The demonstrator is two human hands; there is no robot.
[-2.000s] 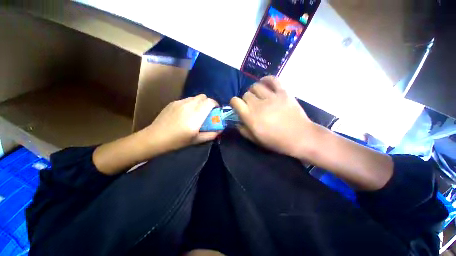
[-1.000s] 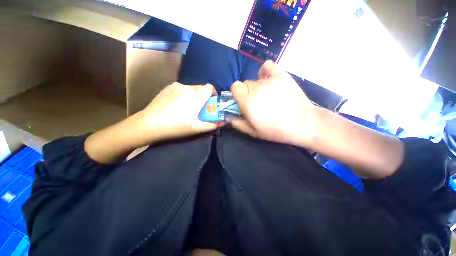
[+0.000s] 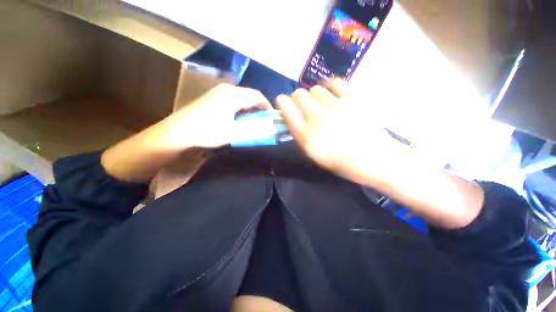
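Observation:
A small light-blue retail pack [image 3: 255, 129] is held level over my lap, between my two bare hands. My left hand [image 3: 214, 117] grips its left part, with the fingers curled over the top. My right hand [image 3: 323, 125] is closed around the pack's right end, where a clear or greyish part shows. What lies under my right fingers is hidden. Both hands and the pack are slightly blurred.
A smartphone [image 3: 345, 42] with a lit screen lies on the white bench [image 3: 256, 33] ahead. A large open brown carton [image 3: 79, 125] stands at the left. Blue plastic [image 3: 21, 228] shows at the lower left. Clear crinkled plastic [image 3: 488, 155] is at the right.
My left hand has shifted and arched over the pack. More of the pack's blue surface shows now, and its orange mark is no longer visible. The right hand stays at the right end.

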